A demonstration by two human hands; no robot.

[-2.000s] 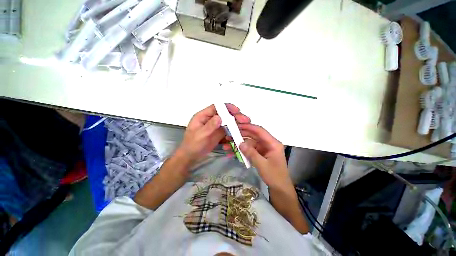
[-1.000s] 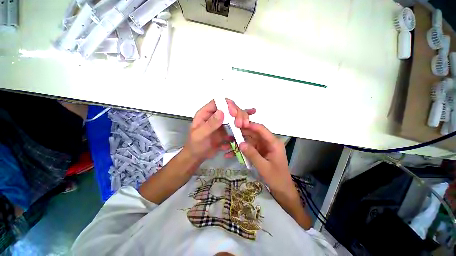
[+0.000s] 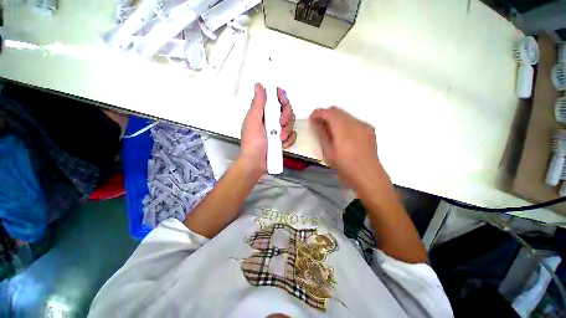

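Observation:
A slim white handle housing [image 3: 274, 140] is held lengthwise in my left hand [image 3: 256, 127], over the bench's near edge. Its smooth face with small dark marks near the middle points up, and no green shows. My left thumb is on one side and the fingers are on the other. My right hand [image 3: 341, 140] is apart from the handle, to its right above the bench edge. It is blurred with the fingers curled, and I cannot tell if it holds anything.
White handle parts [image 3: 180, 28] lie at the back left of the bench [image 3: 434, 118]. A metal screw feeder [image 3: 310, 22] stands behind. White fans [image 3: 525, 67] and a cardboard tray [image 3: 535, 130] are at right. A blue bin [image 3: 138, 168] of pale pieces is below left. A dark cable crosses the right.
My right hand has let go of the handle and moved right. My left hand has turned the handle more upright. The green part and the green rod no longer show. The view has shifted.

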